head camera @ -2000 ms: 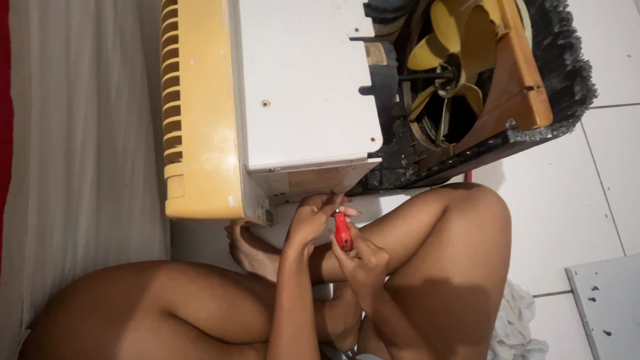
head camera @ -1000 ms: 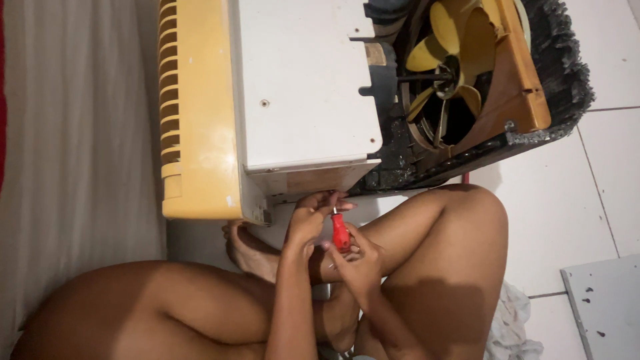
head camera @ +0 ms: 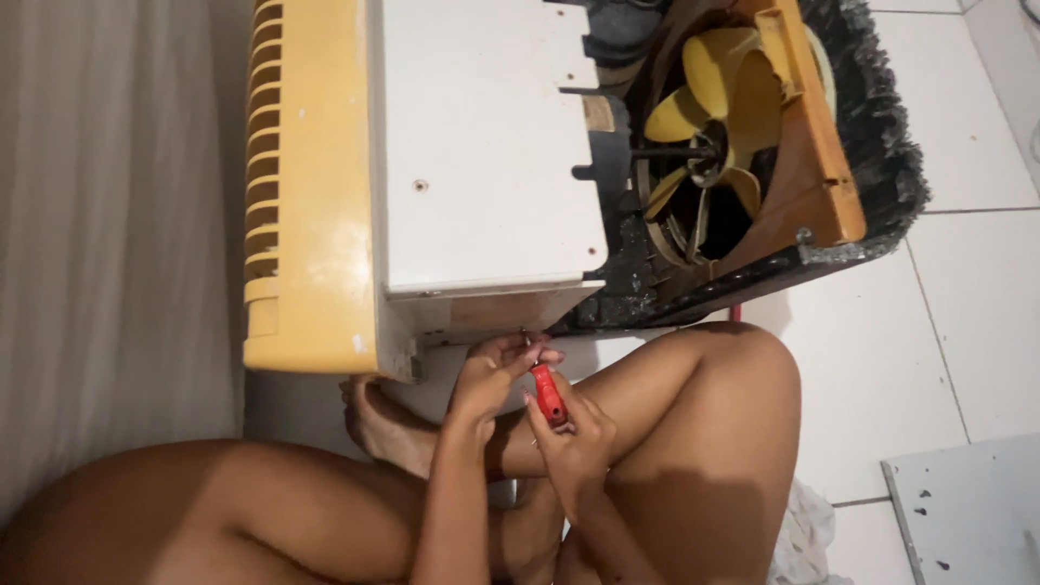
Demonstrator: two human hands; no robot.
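A window air conditioner with its casing off stands before me; its yellowed front grille [head camera: 325, 203] is at the left, a white metal cover [head camera: 487, 146] in the middle. My right hand [head camera: 573, 443] grips the red handle of a screwdriver [head camera: 549, 396]. The shaft points up to the lower side panel [head camera: 504, 310] of the unit. My left hand [head camera: 487, 382] has its fingers around the shaft near the tip, close to the panel's lower edge. The tip's exact contact is hidden by the fingers.
A yellow fan [head camera: 723, 106] sits in an orange-brown shroud [head camera: 800, 162], with ragged condenser fins [head camera: 881, 122] behind. My crossed legs frame the hands. A grey metal panel [head camera: 975, 512] and a crumpled white cloth [head camera: 800, 536] lie at the lower right; a pale curtain-like fabric [head camera: 106, 244] is at left.
The red handle has turned slightly in my right hand, and its fingers have shifted. Both hands stay at the same spot by the lower side panel.
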